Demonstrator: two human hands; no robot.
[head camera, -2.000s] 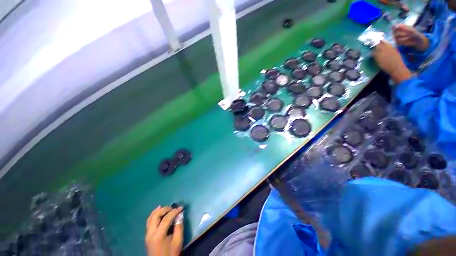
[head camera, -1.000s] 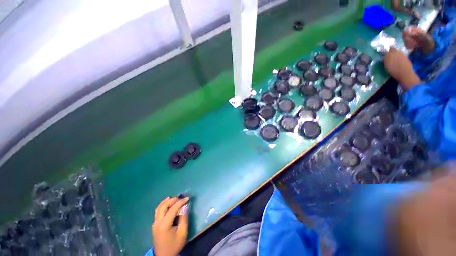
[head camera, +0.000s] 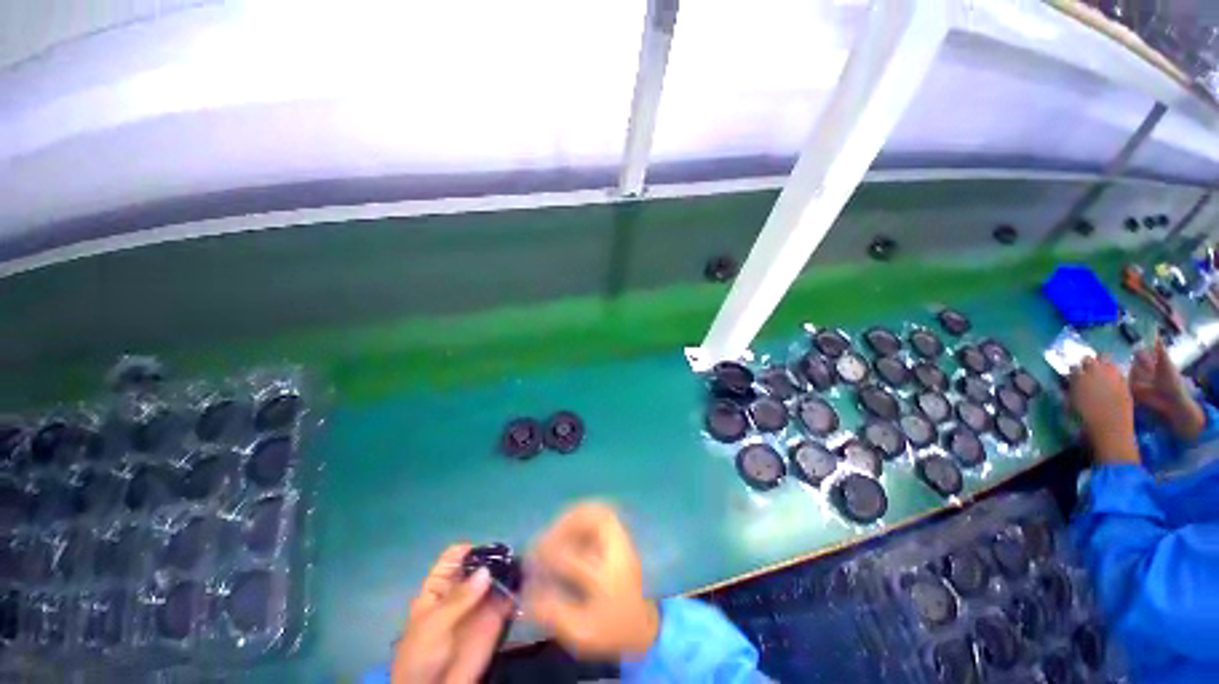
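My left hand is low in the middle of the view and holds a round black unit with a pale bit at its edge. My right hand is just right of it, bare and motion-blurred, with its fingers close to the unit; whether it holds anything cannot be told. Two small black round parts lie side by side on the green bench beyond my hands.
A clear blister tray of black discs lies left. Many black discs on clear film lie right of the white upright. Another tray sits below the bench edge. A neighbour's hands work near a blue dish.
My view has tilted up and turned. My right hand has come in beside my left, which is now raised with the black unit showing. The two small black parts stay together on the bench.
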